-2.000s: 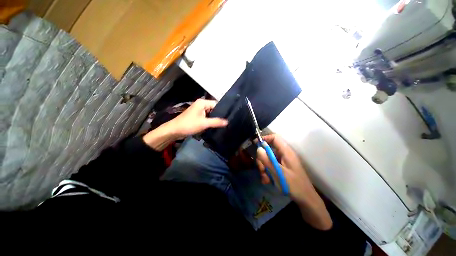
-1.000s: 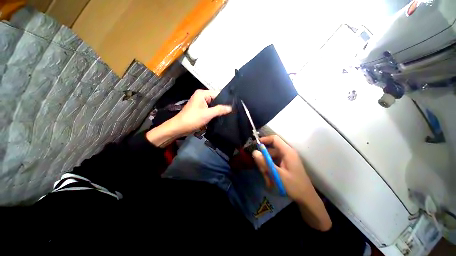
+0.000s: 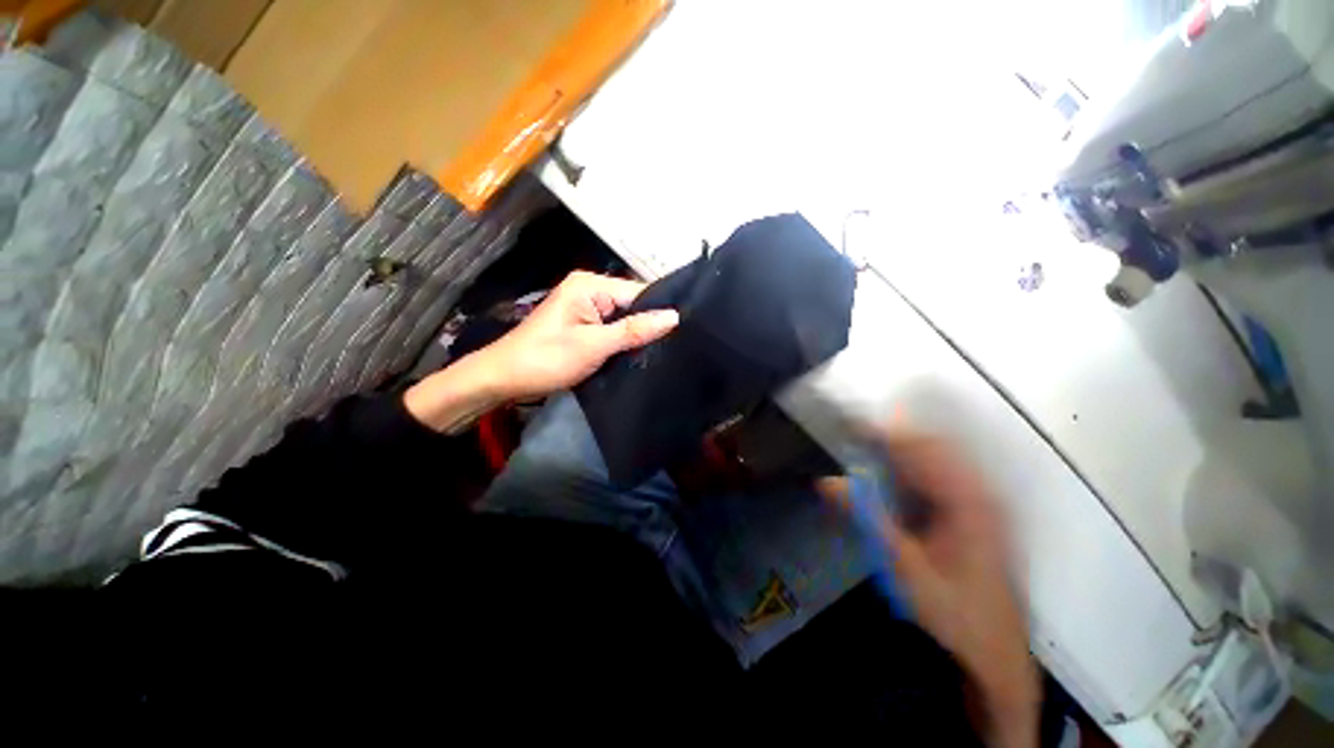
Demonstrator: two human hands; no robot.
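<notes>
My left hand (image 3: 578, 336) grips the dark fabric piece (image 3: 761, 300) at its left side, thumb on top. The fabric is over the front edge of the white table, its far end bent and rounded, its lower corner hanging above my lap. My right hand (image 3: 944, 526) is blurred, to the right of the fabric and apart from it. It holds the scissors, whose blue handles (image 3: 881, 548) show as a blur. The blades cannot be made out.
The white table (image 3: 1024, 497) fills the right side. The sewing machine head (image 3: 1127, 234) is at the upper right, with another blue-and-dark tool (image 3: 1270, 365) beside it. Cardboard (image 3: 395, 88) with orange tape is at upper left, above the pale patterned wall (image 3: 190, 307). My jeans (image 3: 732, 585) are below.
My right hand and the scissors have moved away from the fabric, right and down. The fabric's far end has dropped and curled. My left hand keeps its grip in nearly the same place.
</notes>
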